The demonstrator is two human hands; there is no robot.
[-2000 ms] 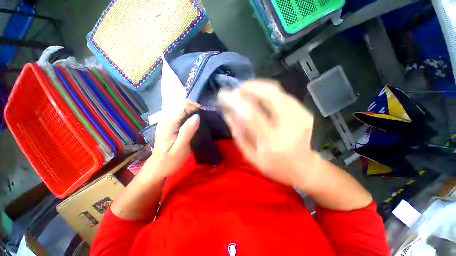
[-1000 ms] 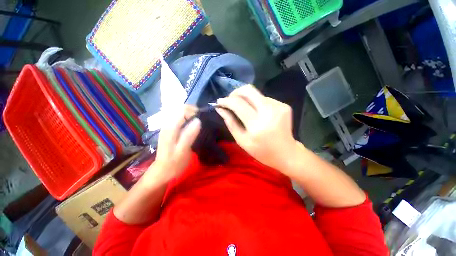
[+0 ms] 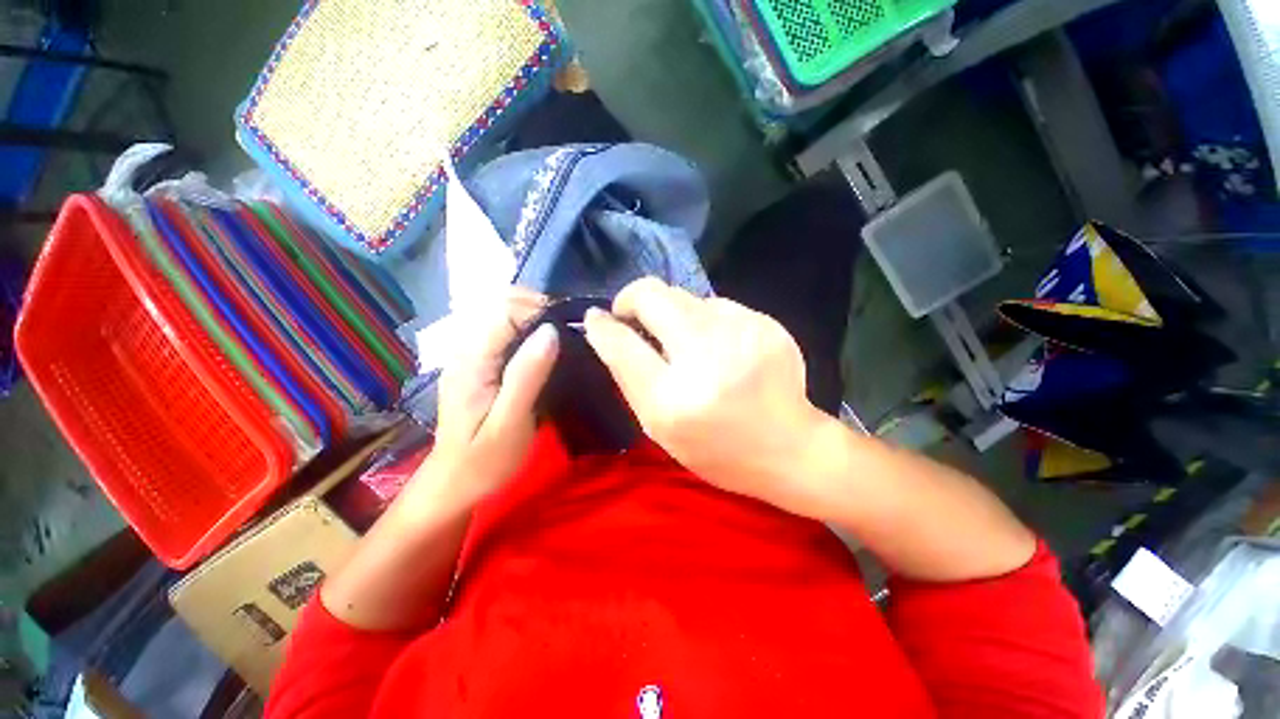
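My left hand (image 3: pixel 494 372) pinches the edge of a navy cloth piece (image 3: pixel 590 393) between thumb and fingers. My right hand (image 3: pixel 709 379) is closed, its fingertips touching the same edge just to the right. A small metal glint of a slim tool (image 3: pixel 577 326) shows between the fingertips; the rest is hidden in my right fist. A grey-blue garment piece (image 3: pixel 597 211) with pale patterned trim lies bunched over the lap beyond my hands. A stiff white cloth flap (image 3: pixel 472 253) stands up beside my left hand.
A red plastic basket (image 3: pixel 148 400) leans at the left, with stacked baskets (image 3: pixel 267 302) beside it. A cardboard box (image 3: pixel 260 583) is at lower left. A woven seat (image 3: pixel 400 106) is beyond the lap. A green basket (image 3: pixel 849 31) is at the top. Dark patterned bags (image 3: pixel 1102 351) stand at right.
My right hand, blurred and raised two seconds ago, has come down to the navy edge, with its fingertips now close to my left hand. My left hand has kept its hold.
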